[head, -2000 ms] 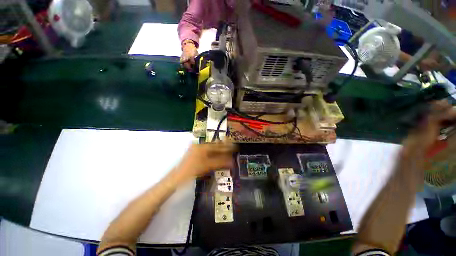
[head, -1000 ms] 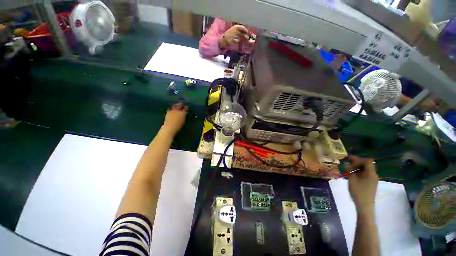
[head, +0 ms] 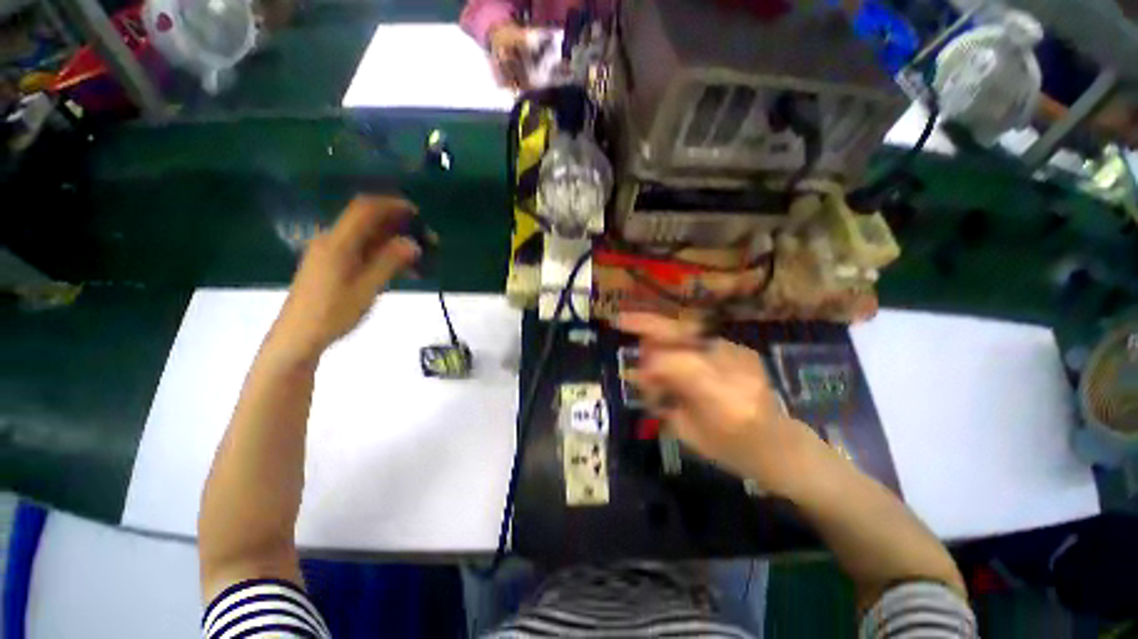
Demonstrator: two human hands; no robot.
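A small adapter unit (head: 446, 361) with a yellowish, partly open body is over the left white sheet; a black cord runs up from it towards my left hand. My left hand (head: 356, 265) is raised at the sheet's far edge, fingers curled on the dark upper end of the cord; blur hides the exact grip. My right hand (head: 705, 387) is over the black test panel (head: 549, 524) and blurred. Red of the thin tool (head: 646, 428) shows under its fingers. The hand covers most of the right socket strip. The left socket strip (head: 585, 468) carries a white plug adapter (head: 583, 416).
Behind the panel stand a glass bulb lamp (head: 573, 190), stacked grey instruments (head: 736, 119) and red leads (head: 655, 273). A black cable (head: 522, 437) crosses the panel's left side. Another small unit (head: 438, 151) lies on the green bench. A person's pink sleeve (head: 489, 18) shows across it.
My left hand has come back from the green bench, and a corded adapter unit now shows below it. My right hand has moved left from the right sheet to over the panel.
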